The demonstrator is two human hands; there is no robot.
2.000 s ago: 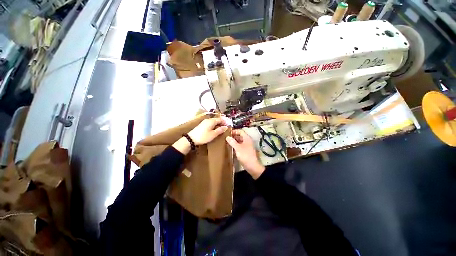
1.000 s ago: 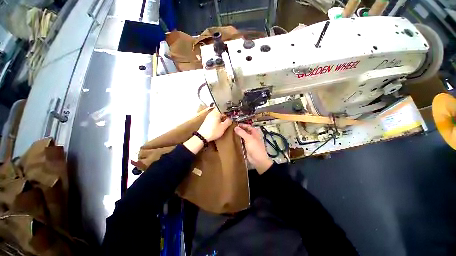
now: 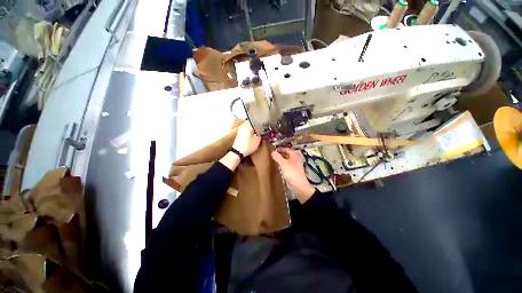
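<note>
A brown bag body (image 3: 260, 200) hangs over the front edge of the machine table, its upper edge at the needle area (image 3: 275, 136) of the cream-white sewing machine (image 3: 366, 80). My left hand (image 3: 247, 141) grips the bag body just left of the presser foot. My right hand (image 3: 291, 166) pinches the bag's right edge a little below the foot. The tan binding tape (image 3: 349, 140) runs along the machine bed to the needle. The needle and the fingertips near it are too small and dark to see clearly.
Dark-handled snips (image 3: 318, 169) lie on the bed right of my right hand. Brown pieces (image 3: 214, 66) lie behind the machine, and more are heaped (image 3: 43, 229) at the left. A yellow-orange reel (image 3: 509, 134) stands far right. Thread cones (image 3: 396, 14) stand behind.
The bag body has moved up slightly towards the needle, and its lower end hangs a little further right. My left hand is further forward, beside the machine head. The camera view has also shifted.
</note>
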